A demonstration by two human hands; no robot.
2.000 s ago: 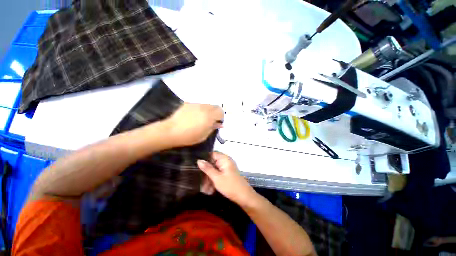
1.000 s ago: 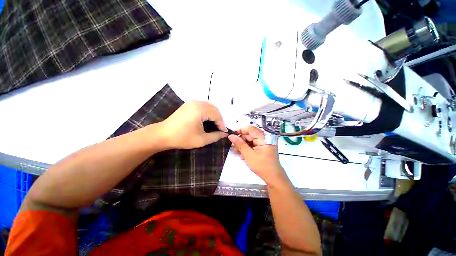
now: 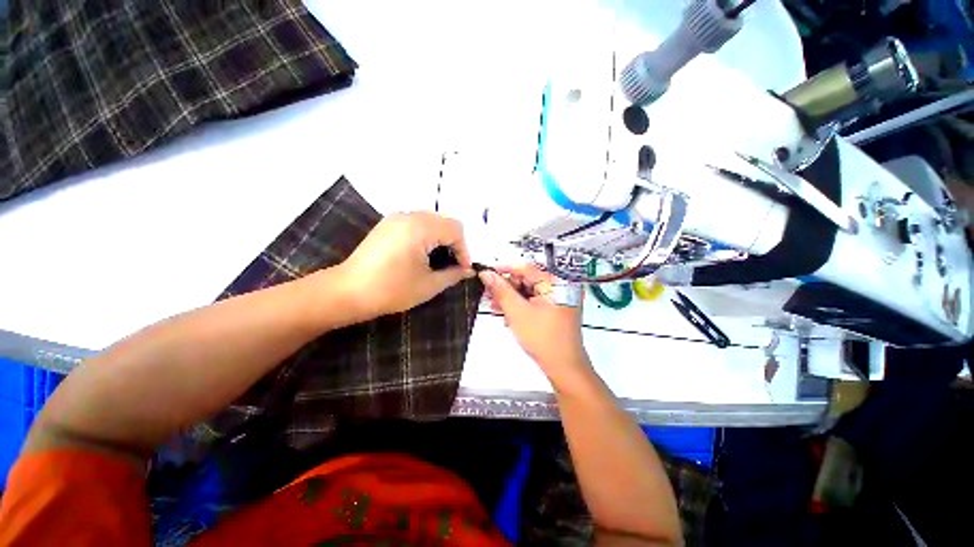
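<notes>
A dark brown plaid panel [image 3: 374, 358] lies on the white table and hangs over its front edge. My left hand [image 3: 406, 265] pinches the panel's edge between thumb and fingers, with a small dark fold of cloth showing. My right hand [image 3: 537, 315] pinches the same edge just to the right, its fingertips close to the left hand's. Both hands are left of the sewing machine's needle area. The sewing machine [image 3: 684, 182] has a white head with a blue stripe. Its needle and presser foot cannot be made out clearly.
A stack of plaid panels [image 3: 160, 80] lies at the far left. Green- and yellow-handled scissors [image 3: 611, 291] lie behind the needle area, partly hidden. A slim black tool [image 3: 701, 319] lies right of them. A measuring tape [image 3: 641, 410] runs along the table's front edge, above blue crates.
From two seconds ago, my right hand has moved up to the cloth edge beside my left hand, and the panel lies flatter. The view has moved closer. Little differs from one second ago.
</notes>
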